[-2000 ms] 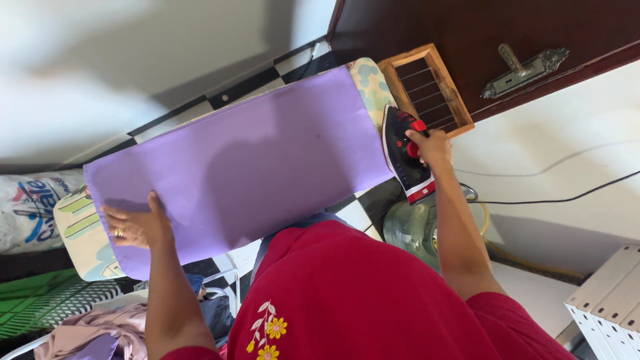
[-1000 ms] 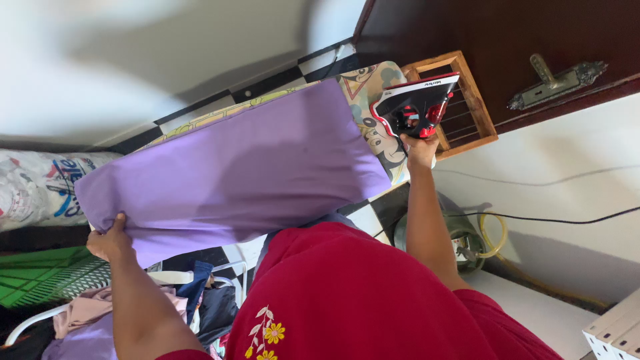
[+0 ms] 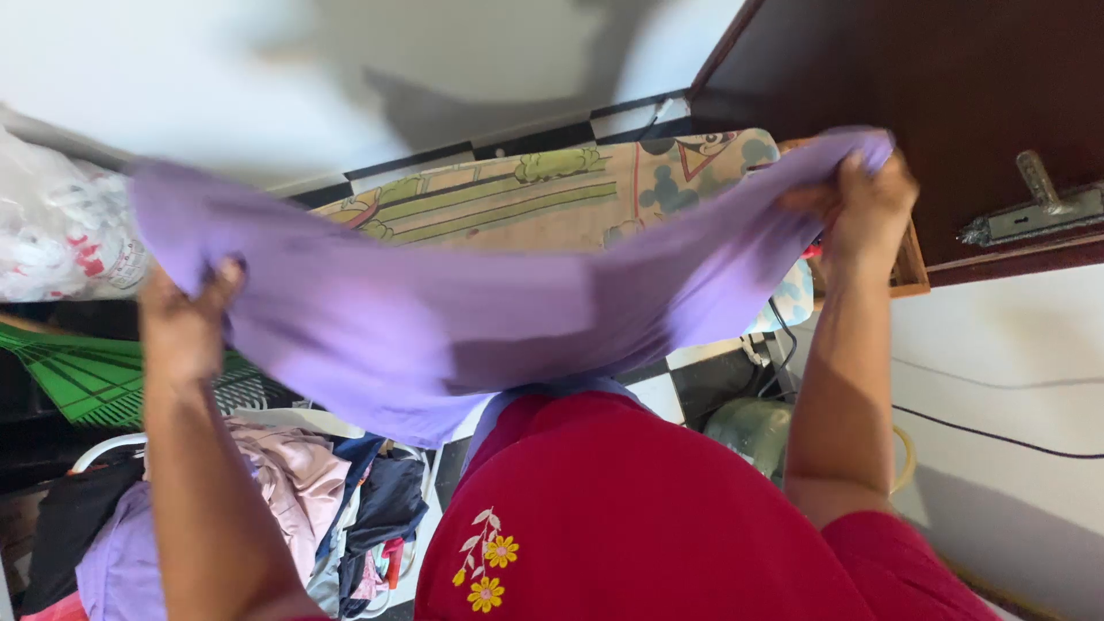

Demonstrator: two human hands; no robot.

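Note:
A purple cloth (image 3: 517, 302) hangs in a sagging curve between my two hands, partly blurred. My left hand (image 3: 185, 315) grips its left end, and my right hand (image 3: 867, 203) pinches the far right corner. Behind and below the cloth lies the ironing board (image 3: 509, 203) with its cartoon-print cover. Of the iron (image 3: 812, 250), only a bit of red shows beside my right wrist, near the wooden rack (image 3: 910, 259) at the board's right end; the rest is hidden.
Crumpled clothes (image 3: 293, 492) fill a white-framed holder at lower left, near a green slatted basket (image 3: 86, 371). A plastic bag (image 3: 69, 224) stands at far left. On the right are a dark door (image 3: 931, 103), a black cord (image 3: 992, 434) and a large translucent bottle (image 3: 750, 431).
The purple cloth has been lifted off the board and now hangs between both hands. My right hand has let go of the iron and taken the cloth's right end.

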